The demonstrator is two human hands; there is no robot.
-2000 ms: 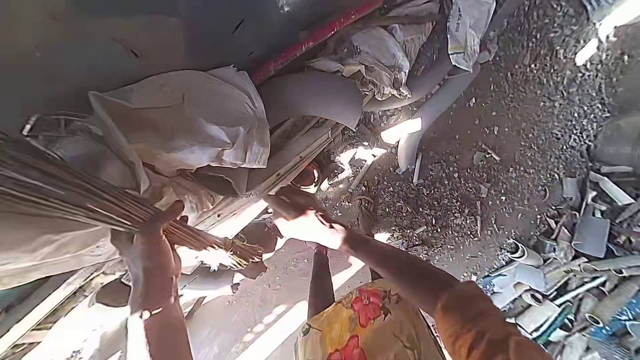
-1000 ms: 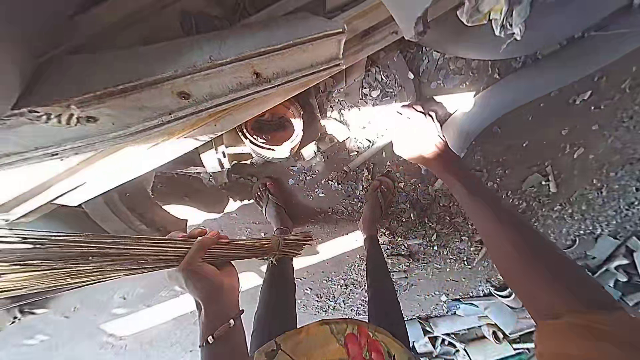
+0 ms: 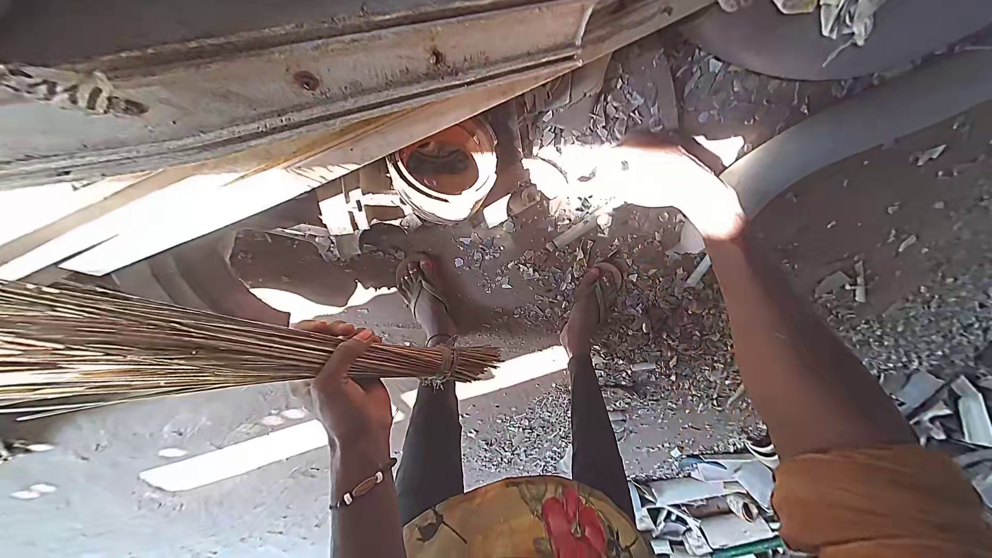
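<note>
My left hand (image 3: 353,387) is closed around a broom of thin stiff sticks (image 3: 194,349), near its tied end. The sticks fan out to the left edge of the view, and the bound butt points right, above my shins. My right hand (image 3: 682,182) reaches forward over the ground at upper right, beside a curved grey pipe (image 3: 845,136). Strong sunlight washes it out, so its fingers and anything in them cannot be made out. A round container with a pale rim (image 3: 484,182) lies left of that hand, beneath the edge of a long beam.
A long weathered beam (image 3: 232,101) crosses the upper left. Small chips (image 3: 659,310) litter the ground around my sandalled feet (image 3: 426,294). Broken pipe and plastic pieces (image 3: 721,504) lie in a heap at lower right. A larger grey curved piece (image 3: 814,39) is at upper right.
The view has swung considerably since the first frame. My left hand keeps its hold on the broom. My right arm, low beside the beam two seconds ago, is now stretched forward near the curved pipe.
</note>
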